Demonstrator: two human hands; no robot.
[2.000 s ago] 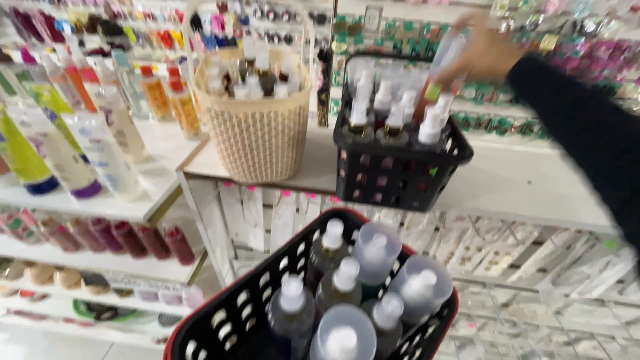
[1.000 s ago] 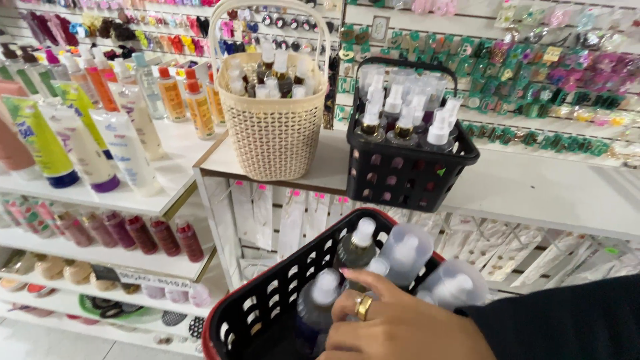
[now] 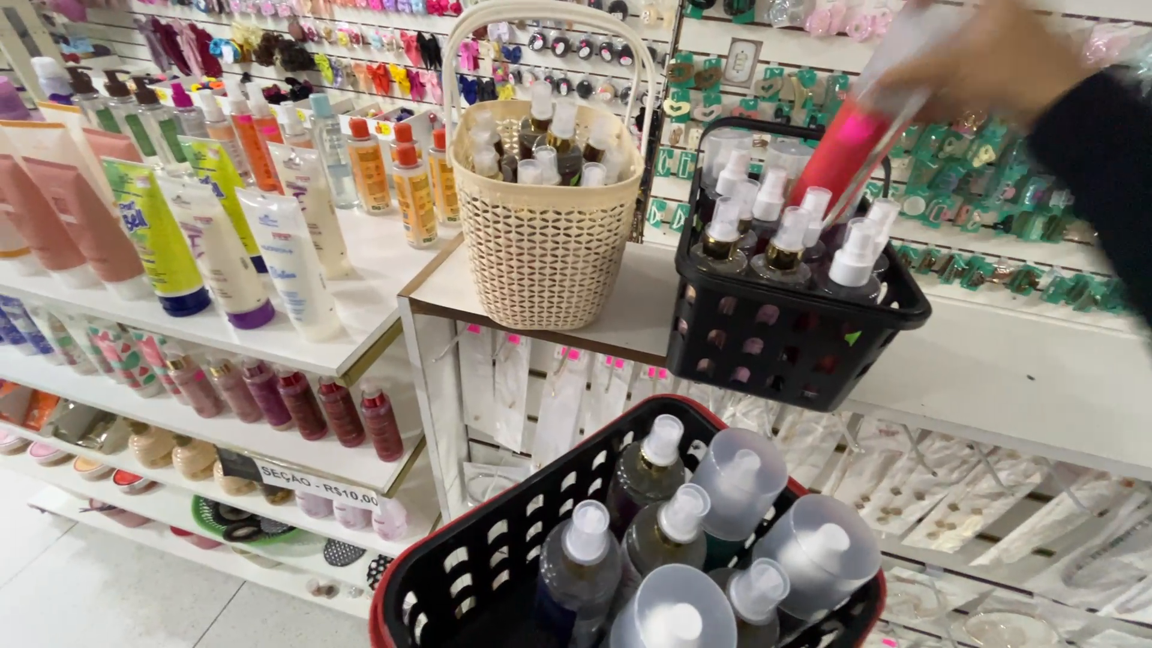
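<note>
My right hand (image 3: 981, 67), in a dark sleeve and blurred, grips a red bottle with a clear upper part (image 3: 846, 148), tilted over the back of a small black plastic basket (image 3: 765, 337). Spray bottles (image 3: 781, 247) with clear caps stand packed in that basket. To its left, a cream woven-pattern plastic basket (image 3: 544, 243) holds more spray bottles (image 3: 562, 144). Below, nearer me, a black shopping basket with a red rim (image 3: 477, 540) holds several spray bottles (image 3: 580, 558), some under frosted cups (image 3: 742, 477). My left hand is out of view.
White shelves (image 3: 378, 333) at the left carry tubes (image 3: 292, 261), orange-capped bottles (image 3: 414, 198) and dark red bottles (image 3: 380, 423). Packaged hair clips (image 3: 972, 180) hang on the back wall. Bagged goods (image 3: 954, 486) hang under the white counter (image 3: 1017, 360).
My right hand has moved from the red-rimmed basket up to the small black basket, where it now holds the red bottle.
</note>
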